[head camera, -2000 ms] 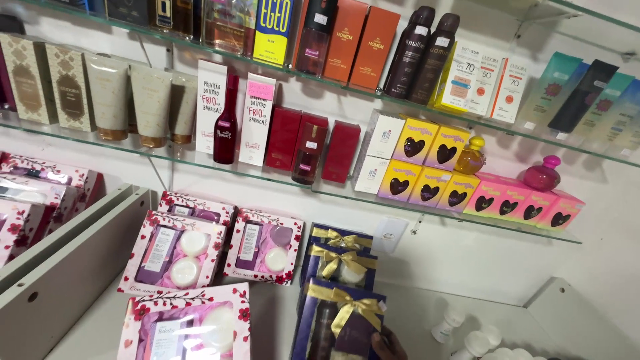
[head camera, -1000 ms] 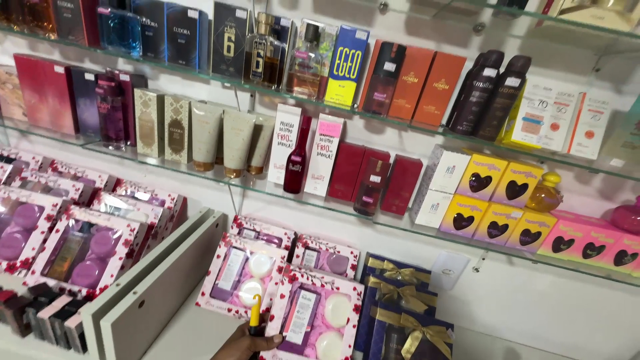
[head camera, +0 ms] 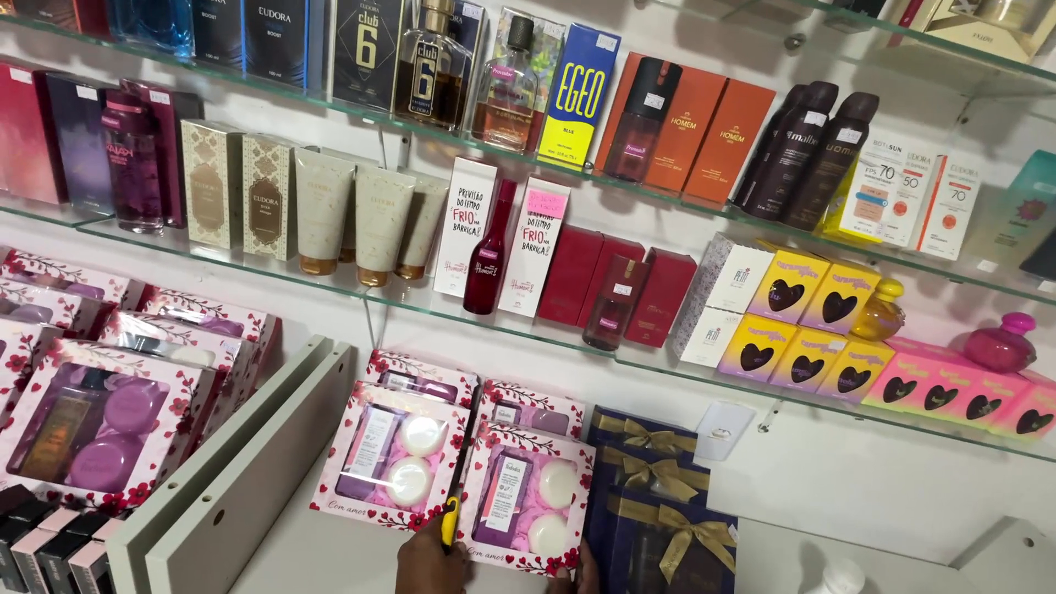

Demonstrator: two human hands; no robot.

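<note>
A floral gift box with a clear window (head camera: 525,499) stands at bottom centre, a purple carton and two white round items inside it. My right hand (head camera: 576,571) holds its lower right corner, fingers partly hidden by the box. My left hand (head camera: 431,561) is at its lower left edge, closed around a yellow-handled tool (head camera: 450,521) whose kind I cannot tell. A similar floral gift box (head camera: 391,455) leans just left, with more behind. To the right stand dark blue gift boxes with gold bows (head camera: 672,540).
Two upright grey panels (head camera: 247,478) divide the counter, with more floral boxes (head camera: 107,425) left of them. Above run glass shelves (head camera: 528,326) of perfume bottles, tubes and cartons. A white round container (head camera: 841,577) is at the lower right.
The front floral box stood left of my left hand's present place two seconds ago; it is now beside the blue boxes. My right hand has come into view at its corner. The view has shifted.
</note>
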